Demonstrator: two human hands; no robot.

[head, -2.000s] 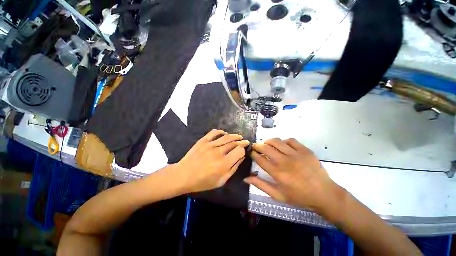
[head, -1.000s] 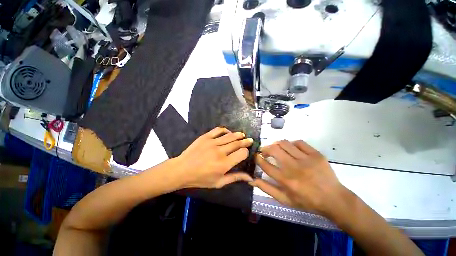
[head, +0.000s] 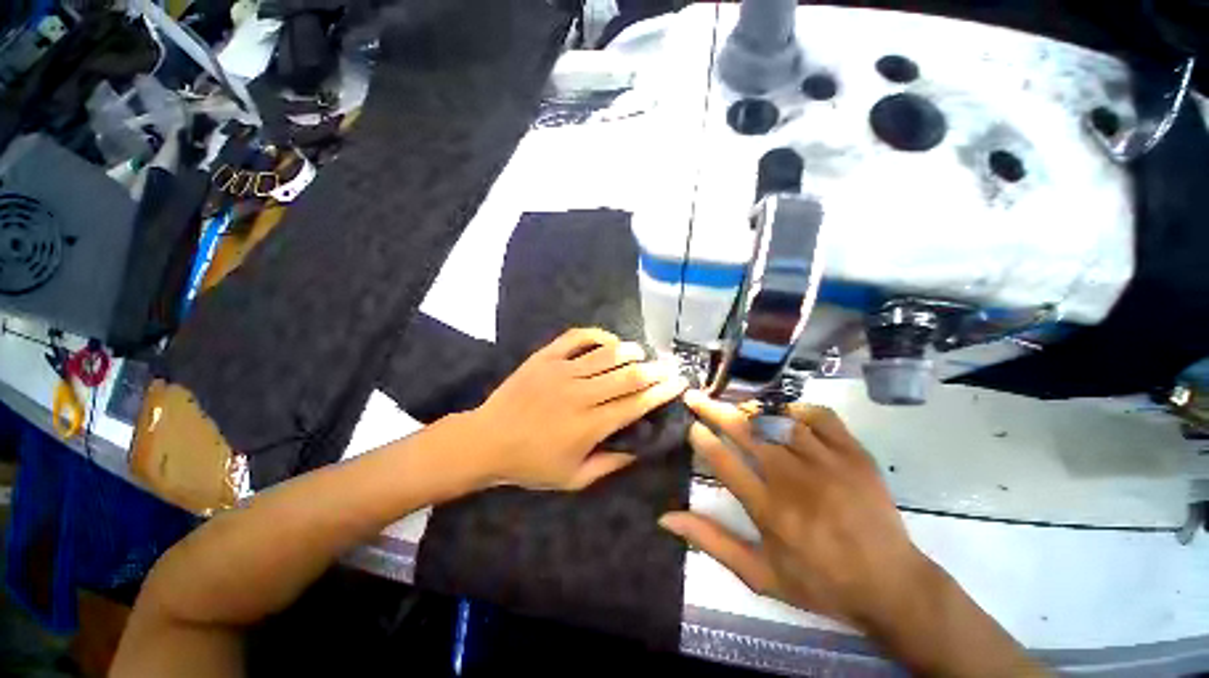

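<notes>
A dark fabric panel point(head: 570, 550) lies on the white table under the needle area and hangs over the front edge. My left hand point(head: 564, 404) lies on it, its fingertips at the presser foot point(head: 692, 366). My right hand point(head: 809, 510) is at the panel's right edge, its index fingertip beside the left fingertips and its thumb spread below. Whether the fingers pinch fabric is hidden. The white sewing machine point(head: 849, 172) has a blue stripe, with the shiny guard loop point(head: 780, 298) and tension knob point(head: 902, 347) right of the needle.
A long dark piece point(head: 358, 225) lies left of the machine. Orange-yellow and red-handled snips point(head: 69, 397) lie at the left table edge by a brown patch point(head: 192, 444). A grey vented housing point(head: 60, 239) stands far left. A black band point(head: 1160, 278) hangs over the machine.
The view has shifted closer to the machine head, which appears larger and tilted. Both hands have moved up to the presser foot, and more of the panel shows below them.
</notes>
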